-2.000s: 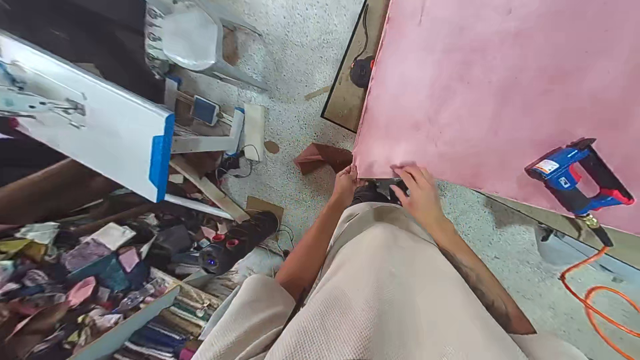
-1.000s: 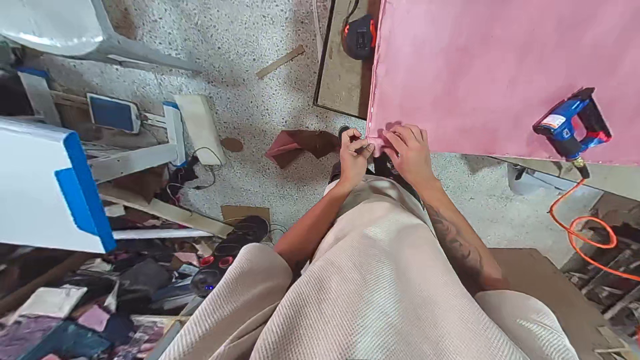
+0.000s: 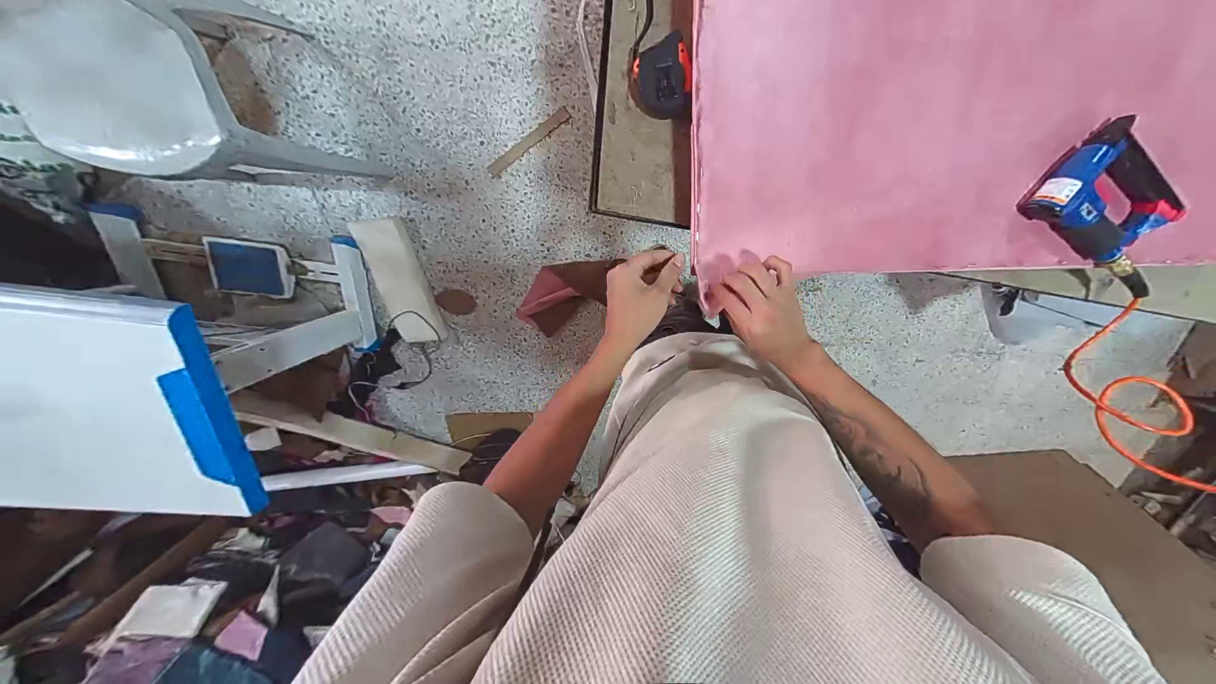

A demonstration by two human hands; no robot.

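Note:
A pink fabric-covered panel fills the upper right, with its near left corner in front of my body. My right hand pinches a small flap of the pink fabric at that corner. Just left of the corner is my left hand, its thumb and fingertips drawn together; whether something thin is between them cannot be made out. A blue and black pneumatic stapler lies on the panel at the right, joined to an orange air hose.
A tape measure rests beside the panel's left edge. A white plastic chair stands upper left, above a white board with blue edging. Fabric scraps are heaped lower left. A brown sheet lies lower right.
My left hand was at the panel's corner two seconds ago; it is now slightly apart from it, to the left. My right hand has stayed by the corner. The view has shifted.

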